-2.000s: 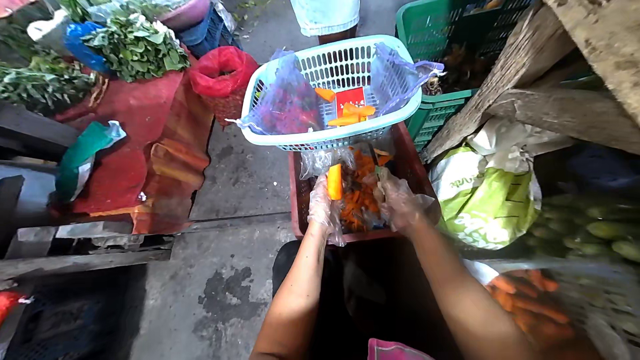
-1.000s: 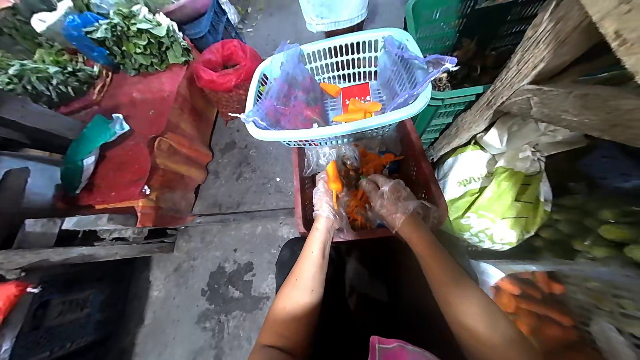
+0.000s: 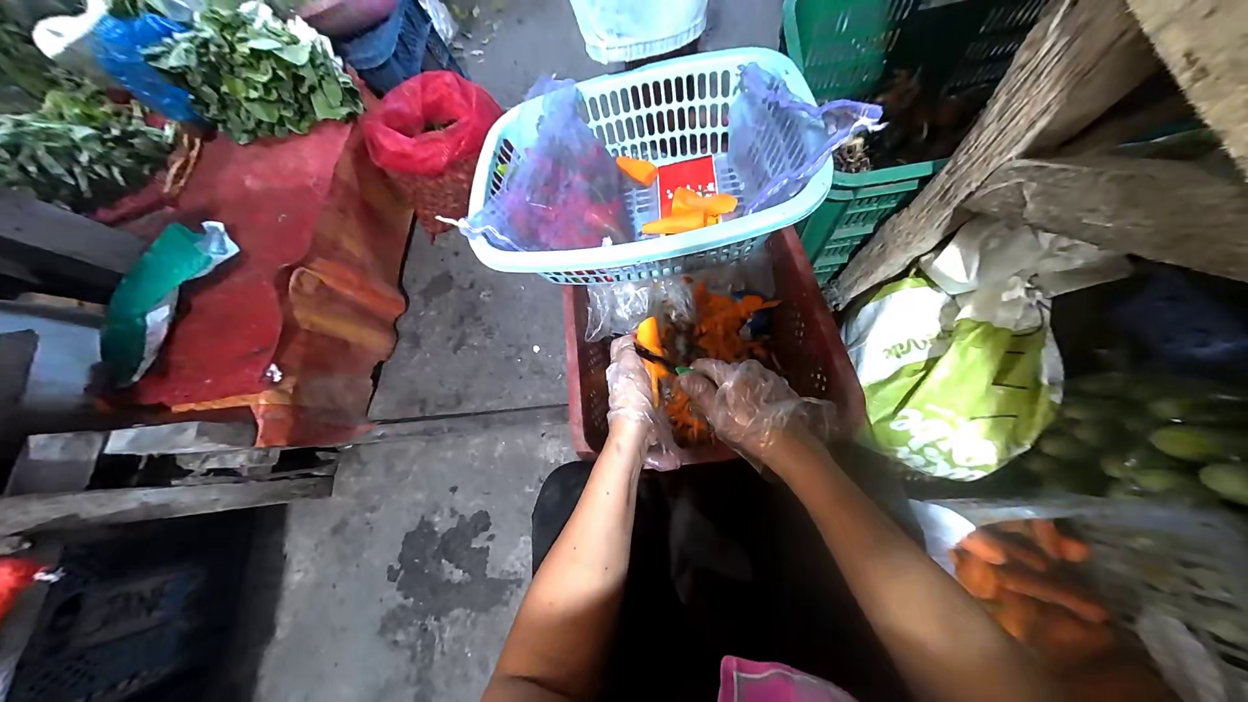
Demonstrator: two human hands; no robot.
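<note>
My left hand [image 3: 632, 385], in a clear plastic glove, grips a peeled carrot [image 3: 649, 336] above a dark red plastic crate [image 3: 819, 341]. Gloved the same way, my right hand [image 3: 741, 400] holds a small tool, probably a peeler [image 3: 671, 367], with a green part and a dark part that lies across the carrot. Orange carrot peelings [image 3: 726, 322] and clear plastic film [image 3: 624, 304] lie in the crate below. On the crate's far end rests a light blue plastic basket [image 3: 546, 261] with purple mesh bags [image 3: 570, 185], several peeled carrot pieces [image 3: 687, 210] and a red packet [image 3: 685, 180].
A red sack [image 3: 429, 132] and a red-covered table [image 3: 234, 234] with leafy greens [image 3: 258, 73] stand left. To the right are green crates [image 3: 868, 195], a wooden post [image 3: 975, 136], a green-and-white bag [image 3: 975, 390], green produce [image 3: 1189, 444] and unpeeled carrots [image 3: 1033, 575].
The carrot stays in my left hand. My right hand has moved left, closer to it, and the tool now lies across the carrot.
</note>
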